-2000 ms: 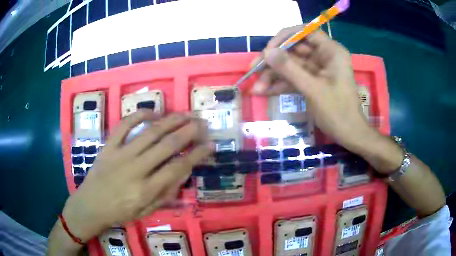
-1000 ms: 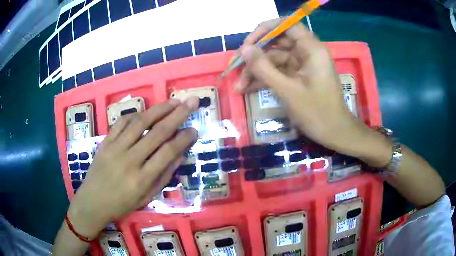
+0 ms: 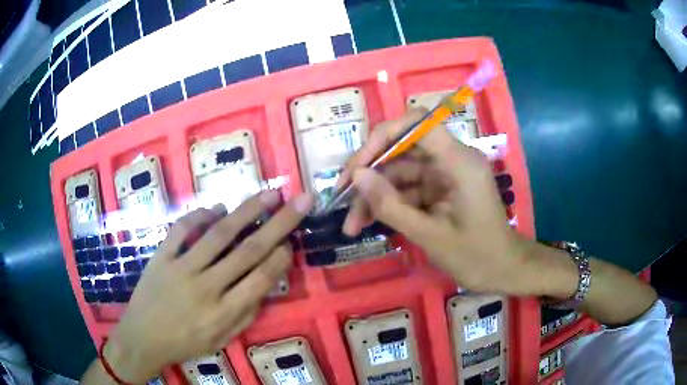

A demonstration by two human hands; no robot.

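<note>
My right hand (image 3: 422, 195) holds tweezers (image 3: 425, 126) with an orange grip and pink top. Their tip is at the rounded black pads (image 3: 331, 233) on a clear film lying across the upper row of phones. My left hand (image 3: 211, 278) lies flat on the film, fingers spread. The red foam tray (image 3: 324, 292) holds gold-beige phones, backs up. The upper-row phone (image 3: 329, 124) left of my right hand shows speaker slots and no black oval. The phone (image 3: 226, 167) to its left has a black oval at its top. My hands hide parts of the film and phones.
Black square stickers (image 3: 245, 69) and white release paper (image 3: 188, 45) lie behind the tray on the dark green mat (image 3: 595, 150). The lower row holds more phones (image 3: 380, 347). Part of another filled tray (image 3: 561, 350) shows at the lower right.
The tweezers tip has moved down from the tray's upper wall to the film's pads. The tray appears shifted left and turned in view. More of the speaker-slot phone is uncovered.
</note>
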